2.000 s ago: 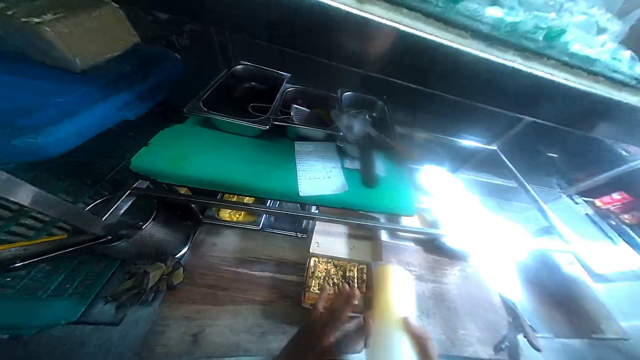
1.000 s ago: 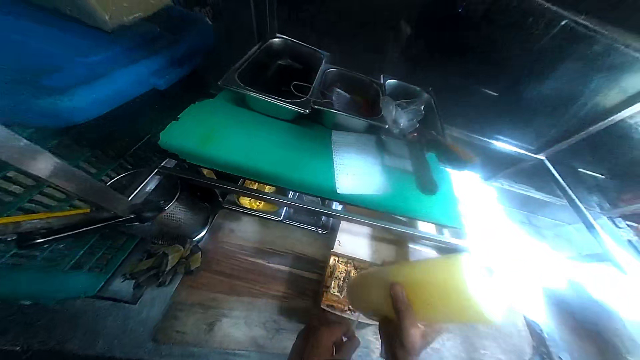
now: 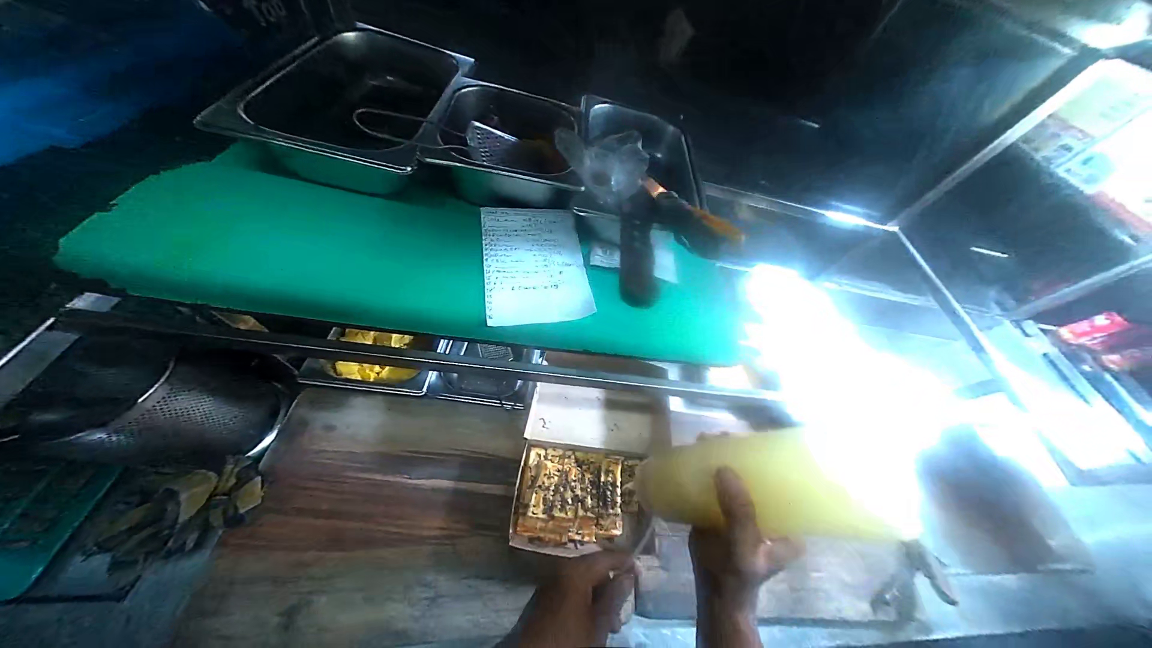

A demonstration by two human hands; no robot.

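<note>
My right hand [image 3: 742, 540] grips a pale yellow squeeze bottle [image 3: 747, 477], held almost level, its narrow end pointing left over the right edge of an open cardboard box [image 3: 589, 416]. Inside the box lie browned, cut food pieces [image 3: 571, 495] with dark topping in rows. At the box's lower right corner is my left hand [image 3: 589, 589], its fingers curled against the edge; whether it grips the box I cannot tell. Glare hides the bottle's right end.
A wooden board [image 3: 387, 522] lies under the box. Behind it, a shelf with a green mat [image 3: 360, 252] bears steel pans [image 3: 351, 90] and a handwritten paper [image 3: 535, 265]. Left are a perforated steel strainer [image 3: 198, 405] and dry leaves [image 3: 184, 508]. A yellow-filled tray [image 3: 373, 355] sits below the shelf.
The bottle, blurred and more upright two seconds ago, now lies nearly level with its narrow end at the box. My left hand has moved from the box's front to its lower right corner.
</note>
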